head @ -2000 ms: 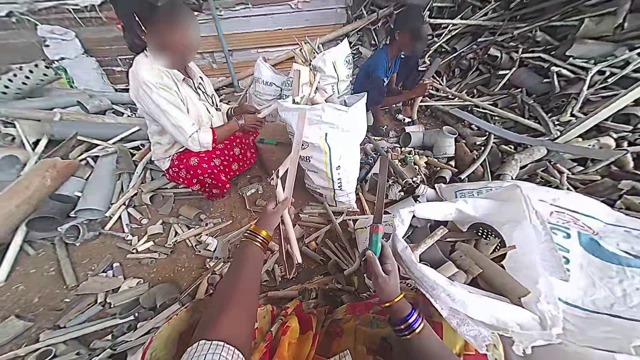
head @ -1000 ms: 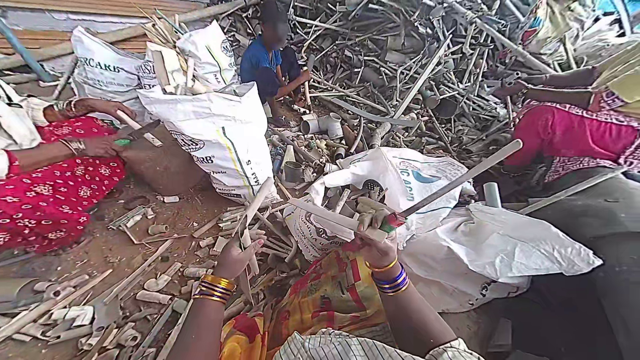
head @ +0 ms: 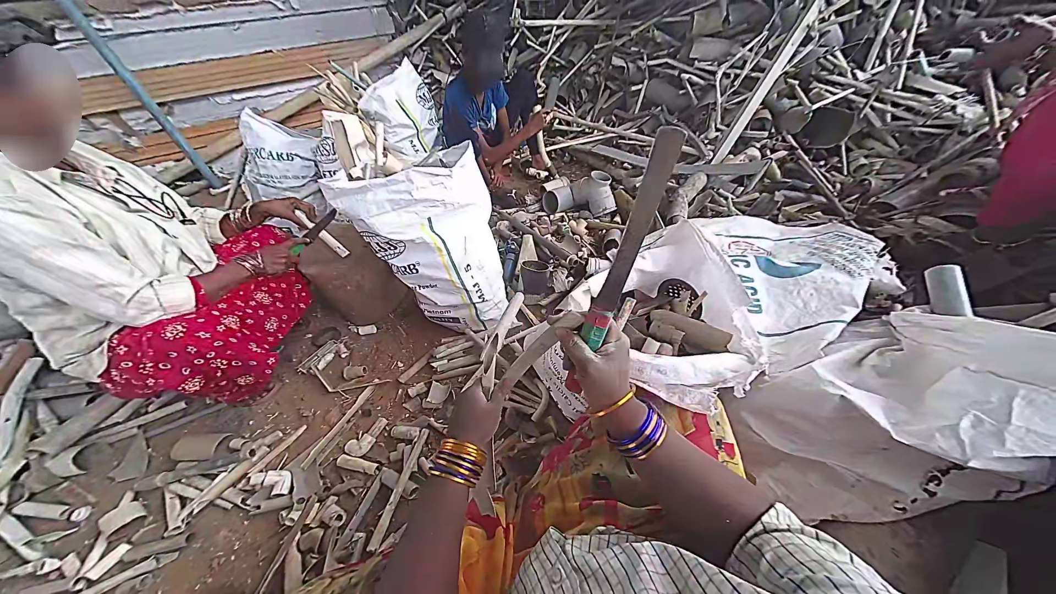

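My right hand [head: 601, 363] grips the green and red handle of a long flat-bladed knife [head: 639, 223], whose blade points up and away. My left hand [head: 477, 417] holds several split strips of plastic pipe [head: 495, 351]; one curved strip reaches across to the fingers of my right hand. Whether the right fingers also pinch that strip, I cannot tell. Just beyond my right hand, an open white woven sack [head: 726, 289] holds cut pipe pieces [head: 691, 330]. Cut pipe scraps [head: 363, 450] lie on the ground left of my left hand.
A person in a red patterned skirt [head: 198, 330] sits at left, holding a knife [head: 318, 227] and a pipe piece. Filled white sacks [head: 429, 239] stand ahead. Another person in blue [head: 478, 107] crouches beyond them, before a large pipe heap [head: 825, 99]. Red cloth [head: 1023, 173] shows at right.
The knife in my right hand pointed right one second ago and now points up and away. My view swung right, then partly back left. Both hands still hold their things.
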